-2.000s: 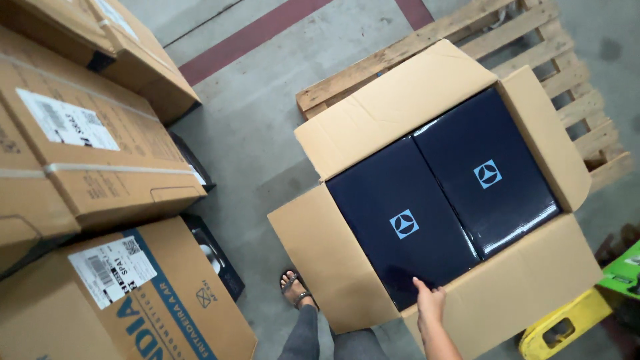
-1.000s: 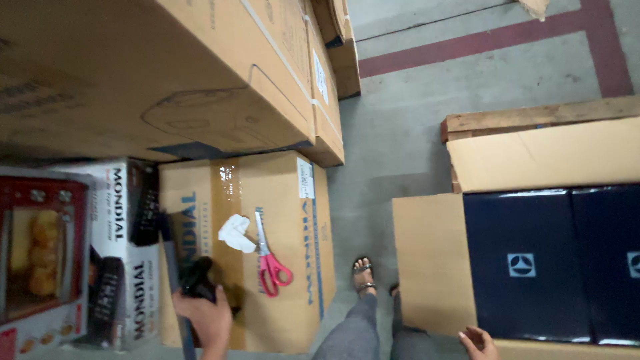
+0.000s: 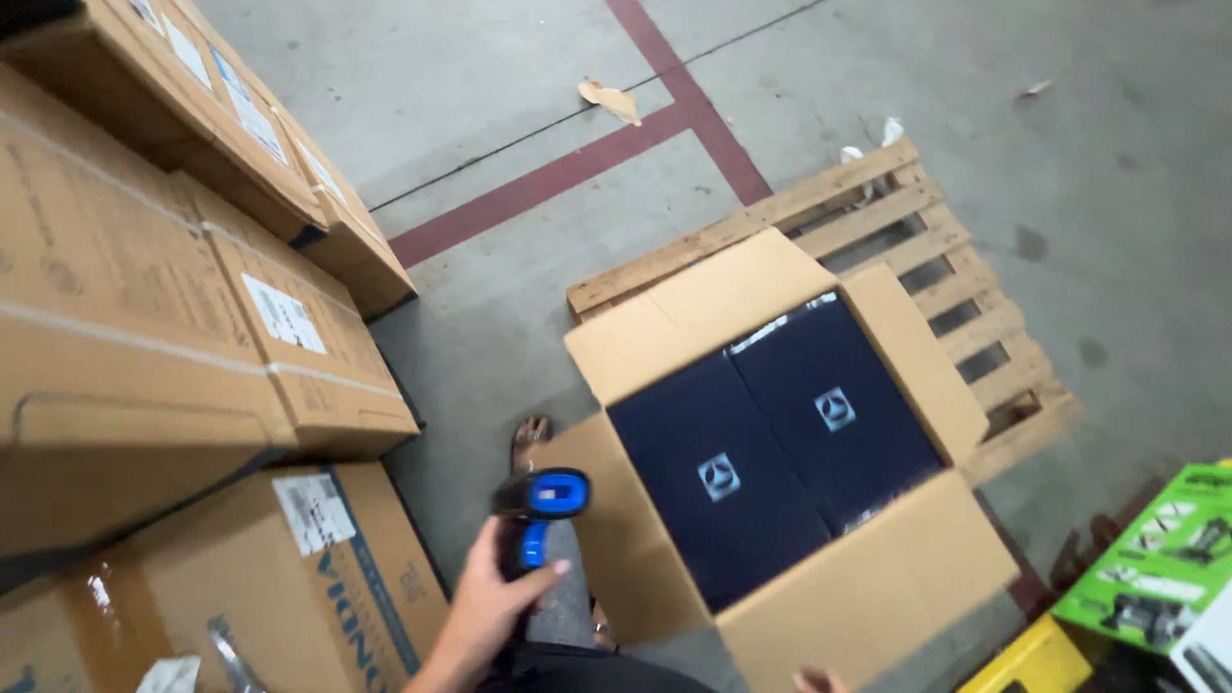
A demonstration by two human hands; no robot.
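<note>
My left hand [image 3: 496, 587] is closed around the grip of a black and blue handheld barcode scanner [image 3: 544, 505], held upright left of an open cardboard box [image 3: 664, 582]. Two dark blue boxes with a light square logo, a left one [image 3: 717, 481] and a right one [image 3: 833, 395], lie side by side inside it, and its flaps are folded outward. Only the fingertips of my right hand [image 3: 818, 681] show at the bottom edge, by the near flap; what they do cannot be told.
The box stands on a wooden pallet [image 3: 962, 289]. Large strapped cartons [image 3: 125, 260] are stacked at left. On a lower carton [image 3: 241, 568] lie scissors [image 3: 231, 659] and crumpled paper [image 3: 169, 676]. A green box [image 3: 1155, 558] and a yellow object [image 3: 1035, 664] are at lower right.
The scanner, over the left cartons in my left hand one second ago, is now beside the open box. My right hand touched a dark blue box two seconds ago. The view has swung left and back.
</note>
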